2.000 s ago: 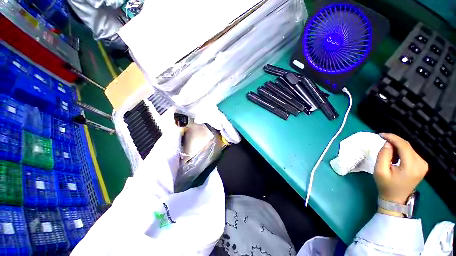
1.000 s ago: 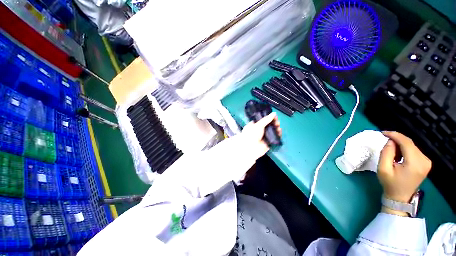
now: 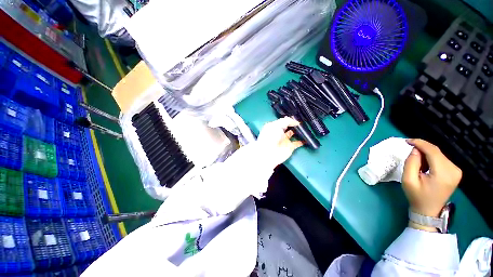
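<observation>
My left hand (image 3: 291, 135) is at the near left edge of the green mat, its fingers around a black tubular part (image 3: 305, 135) at the near side of the pile. A pile of similar black tubes (image 3: 324, 93) lies on the mat beyond it. My right hand (image 3: 431, 172) holds a crumpled white wiping cloth (image 3: 385, 160) over the mat at the right. The open carton (image 3: 130, 89) at the left holds a row of black tubes (image 3: 161, 145).
A desk fan (image 3: 368, 35) stands behind the pile, its white cable (image 3: 357, 157) crossing the mat. Black trays (image 3: 454, 116) are stacked at the right. A large plastic-wrapped stack (image 3: 189, 38) stands at the back left. Blue crates (image 3: 46, 200) are far left.
My left hand came up from the carton with black parts and moved to the pile, where more tubes now lie. My right hand with the cloth has hardly moved.
</observation>
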